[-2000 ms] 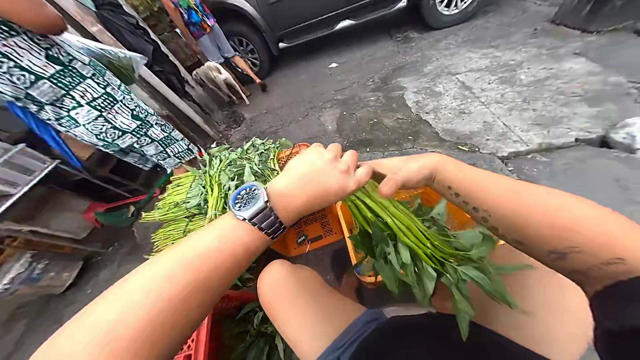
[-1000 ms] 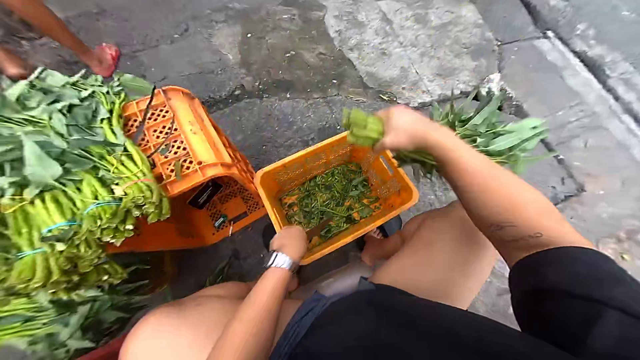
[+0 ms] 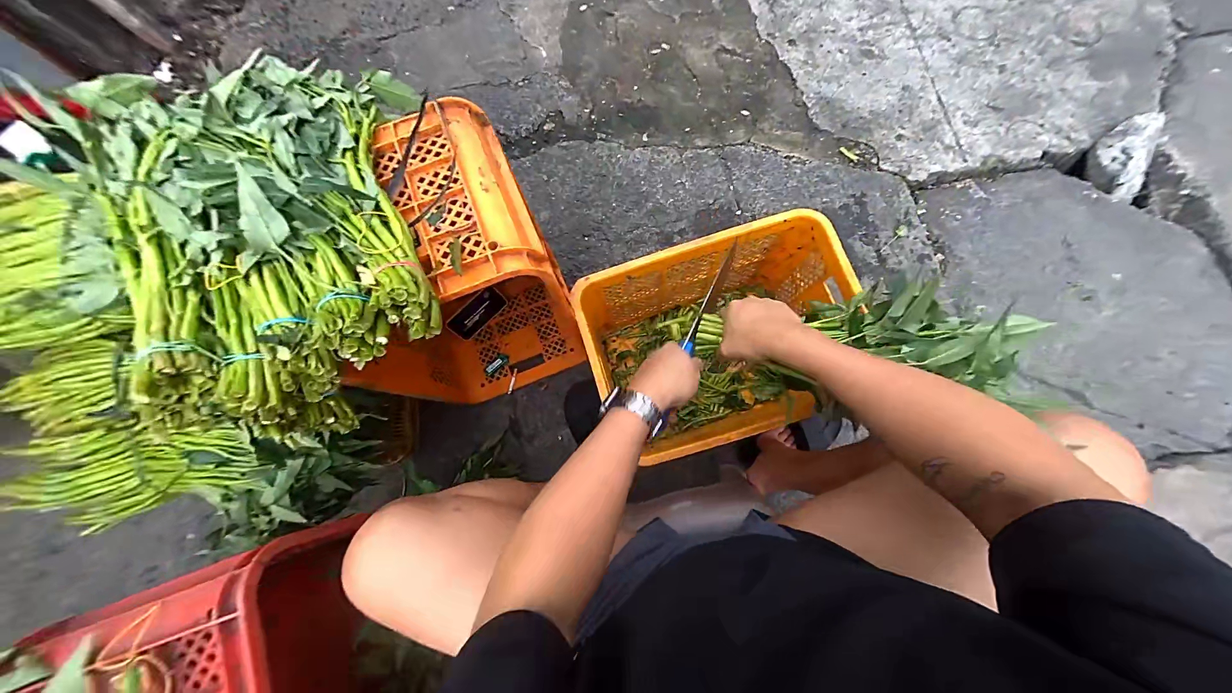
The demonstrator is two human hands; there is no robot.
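My left hand (image 3: 666, 377), with a metal watch on its wrist, is closed around the blue handle of a knife (image 3: 712, 295), whose blade points up and away over the orange plastic crate (image 3: 709, 241). Beside it, my right hand (image 3: 760, 330) grips a bunch of leafy green stems (image 3: 905, 322). The cut ends lie close to the blade, inside the crate, and the leaves hang out over its right side. Whether blade and stems touch, I cannot tell. Cut stem pieces and leaves (image 3: 717, 390) cover the crate's bottom.
Tied bundles of leafy greens (image 3: 260, 298) are piled at the left, against an orange crate (image 3: 481, 221) turned on its side. A red plastic crate (image 3: 202, 597) stands at the lower left beside my knee. Cracked concrete paving (image 3: 674, 183) surrounds the crates.
The bunch in my right hand has come down from above the crate's far right side into the crate. My left hand has moved from the near rim to over the crate, with the knife now plainly visible.
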